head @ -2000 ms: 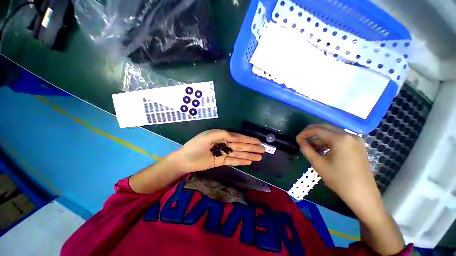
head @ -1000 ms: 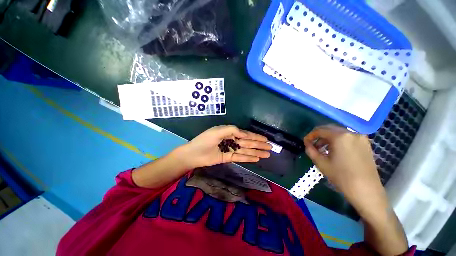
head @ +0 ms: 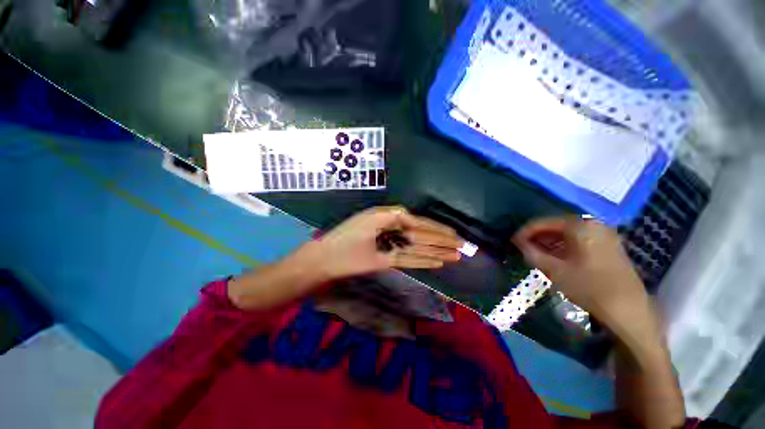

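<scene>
My left hand (head: 377, 243) is palm up with its fingers stretched to the right. A small heap of tiny dark parts (head: 392, 240) lies in its palm. A black electronic unit (head: 482, 266) lies on the green bench just past its fingertips, with a small white label (head: 468, 249) at the fingertips. My right hand (head: 570, 251) is at the unit's right end, blurred, with thumb and fingers curled together. Whether it pinches anything cannot be seen.
A white sheet (head: 235, 163) with dark rectangles and several black rings lies left. A blue basket (head: 524, 172) holds white sheets and dotted strip. A clear bag (head: 327, 50) with dark contents is at the back. A dotted strip (head: 520, 299), black dot sheet (head: 663, 226) and white foam (head: 713, 285) are right.
The view has shifted, so the bench things sit a little differently. My left palm looks more tilted, still with the dark parts. My right hand stays by the unit's right end, now more blurred.
</scene>
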